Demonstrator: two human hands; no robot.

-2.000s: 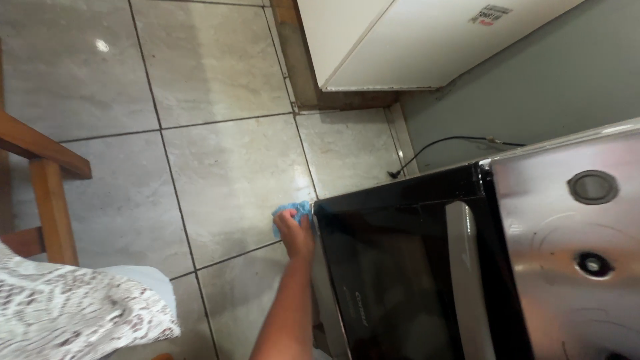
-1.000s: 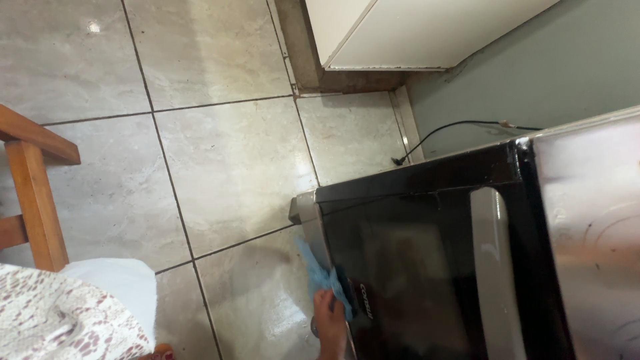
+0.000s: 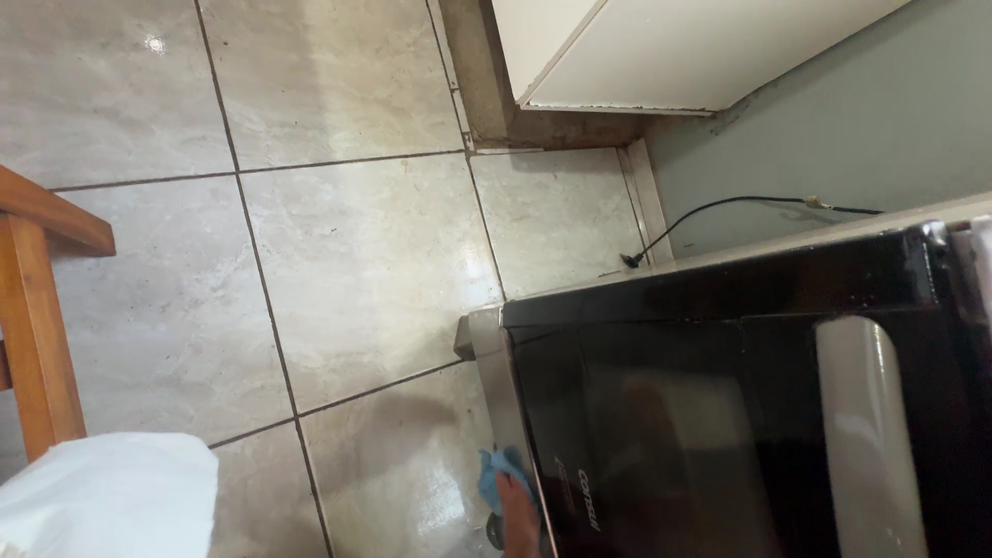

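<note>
My right hand [image 3: 518, 515] enters at the bottom edge, with its fingers closed on a light blue cloth [image 3: 488, 474]. The cloth lies against the narrow grey strip [image 3: 496, 387] along the base of a Consul stove, beside the black glass oven door [image 3: 643, 434]. Just below the cloth a dark round stove foot [image 3: 494, 532] partly shows; a grey foot [image 3: 463, 338] sticks out at the strip's upper end. The oven door's pale handle [image 3: 868, 434] is to the right. Most of my right hand is cut off by the frame, and my left hand is not in view.
Large glossy floor tiles [image 3: 364, 256] spread left of the stove. Wooden furniture legs [image 3: 39, 333] and white fabric [image 3: 116, 496] are at the left. A white cabinet [image 3: 643, 62] overhangs at the top. A black cable [image 3: 721, 199] runs by the grey wall [image 3: 852, 132].
My right hand has moved with the blue cloth from the stove's upper base corner down along the base strip, toward the bottom of the view. The forearm, seen earlier, has left the frame.
</note>
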